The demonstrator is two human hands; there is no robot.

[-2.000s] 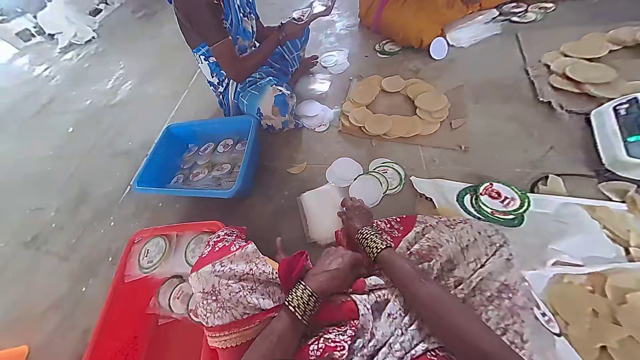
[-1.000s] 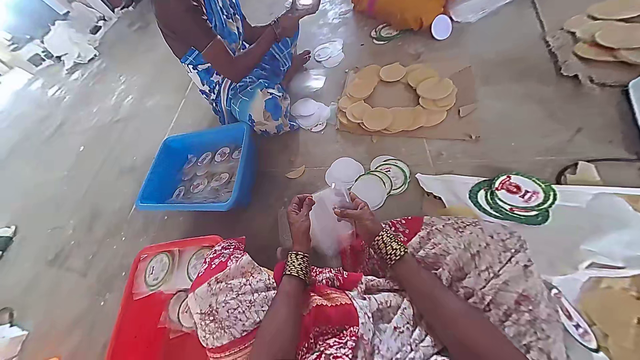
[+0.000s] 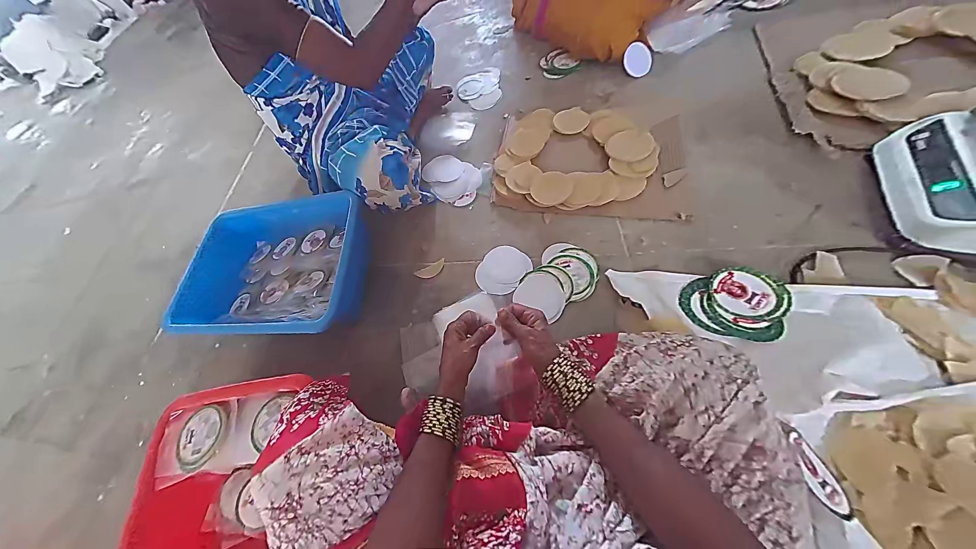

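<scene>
A clear plastic bag (image 3: 492, 374) hangs between my two hands. My left hand (image 3: 465, 343) pinches its upper edge between thumb and fingers, and my right hand (image 3: 528, 335) pinches the same edge close beside it. Under and behind the left fingers lies a stack of clear plastic bags (image 3: 450, 311) on the floor. Just beyond my hands are round white paper discs (image 3: 503, 268) and round printed labels with green rims (image 3: 576, 273), some of them face down. Whether the held bag contains anything cannot be told.
A red tray (image 3: 164, 488) with bagged labelled discs is at lower left, a blue tub (image 3: 259, 326) with packets beyond it. Thin tan discs (image 3: 553, 188) ring a cardboard sheet (image 3: 667, 202). A scale (image 3: 926, 183) stands right. Another person (image 3: 343, 130) sits at upper left.
Two seconds ago my hands were lower and apart from this pose, the right one by the bag stack; a bag is now held up between them. The view has shifted slightly.
</scene>
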